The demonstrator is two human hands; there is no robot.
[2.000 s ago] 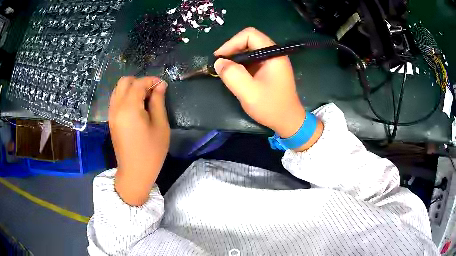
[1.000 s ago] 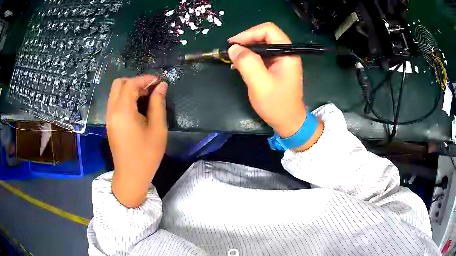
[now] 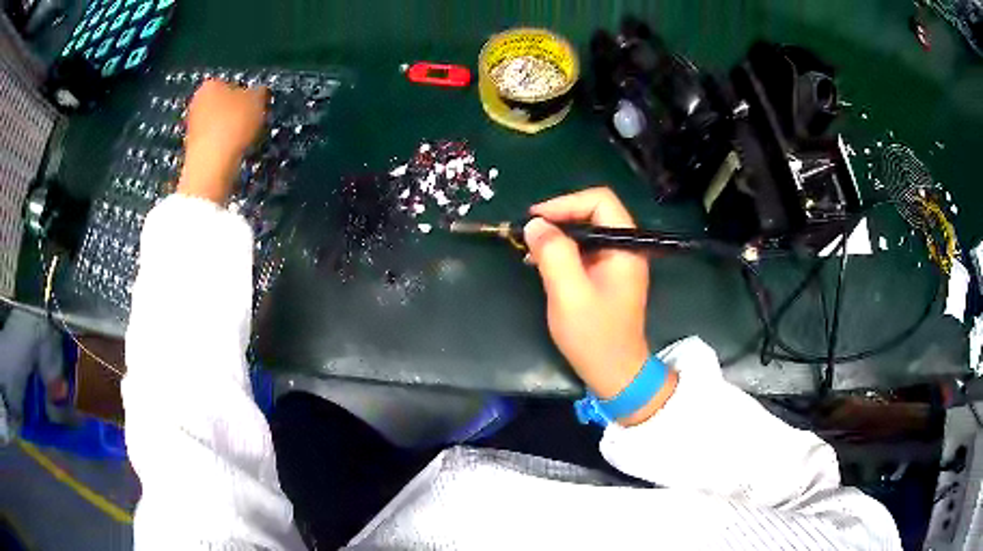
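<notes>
My right hand (image 3: 591, 282) holds the black soldering iron (image 3: 620, 237), its metal barrel and tip pointing left above the green mat. My left hand (image 3: 224, 121) is over the upper part of the clear blister tray (image 3: 129, 226); its fingertips are hard to make out, and whether it holds anything cannot be told. A dark pile of small components (image 3: 364, 221) lies right of the tray. Small white-and-red components (image 3: 444, 181) lie scattered beside it, just above the iron tip.
A yellow-rimmed tub (image 3: 528, 79) and a small red tool (image 3: 437, 74) stand beyond the piles. The bulky black soldering station (image 3: 792, 161) with looping cables is at right, near yellow wires (image 3: 936, 231). A second tray (image 3: 116, 32) with light-blue squares is far left.
My left hand has moved from near the iron tip, up and left onto the tray. The iron has stayed in my right hand. The view has shifted, showing the tub and red tool.
</notes>
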